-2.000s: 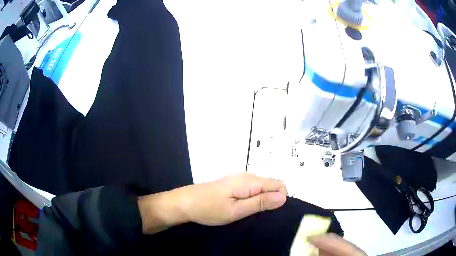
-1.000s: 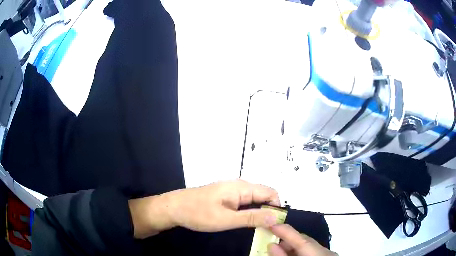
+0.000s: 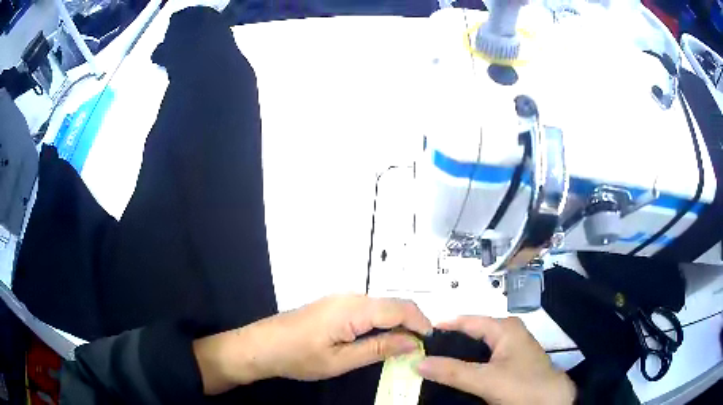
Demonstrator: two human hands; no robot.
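The black garment (image 3: 190,182) lies over the left of the table and along the front edge under my hands. My left hand (image 3: 333,336) pinches the garment's edge between thumb and fingers, in front of the needle plate. My right hand (image 3: 507,360) pinches the same edge just to the right, fingertips nearly touching my left ones. A pale yellow strip (image 3: 399,384), perhaps a tape measure, hangs down from the thumbs; its top end is at the fabric edge. The needle plate (image 3: 392,253) shows behind my hands.
The white machine head (image 3: 483,174) with a blue stripe stands at right, a grey cylinder (image 3: 524,289) low on it. Black cut pieces (image 3: 591,312) and scissors (image 3: 656,340) lie right of it. A grey-white unit (image 3: 17,150) is at the left edge.
My right hand has come in from the lower right edge with the yellow strip and now pinches the fabric edge beside my left hand. The camera view has shifted, so the machine head appears further left.
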